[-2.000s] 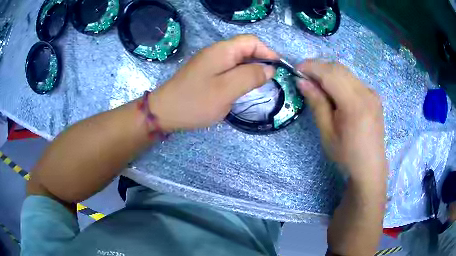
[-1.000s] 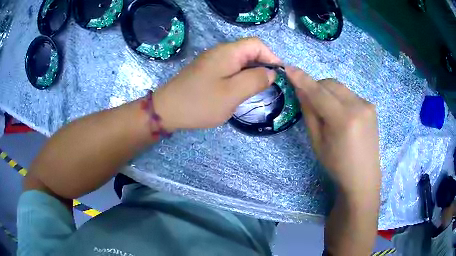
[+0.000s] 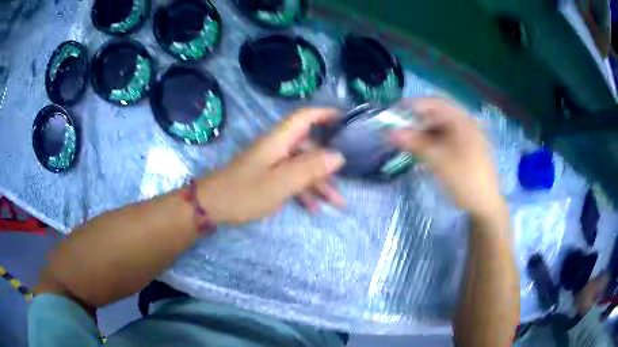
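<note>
A round black housing is between my hands over the bubble wrap, blurred by motion. A green circuit board shows along its right side. My left hand pinches the housing's left rim between thumb and index finger, with its other fingers spread below. My right hand is at the housing's right side, thumb over the rim and fingers behind it. Whether the right hand also holds tweezers is too blurred to tell.
Several black housings with green boards lie at the upper left and top of the bubble-wrap-covered table. A blue item is at the right, above dark objects. A green surface runs along the upper right.
The view has shifted, so more housings show at the top. The housing between my hands is now blurred. My right hand's fingers have moved apart around its right side, and my left fingers have spread.
</note>
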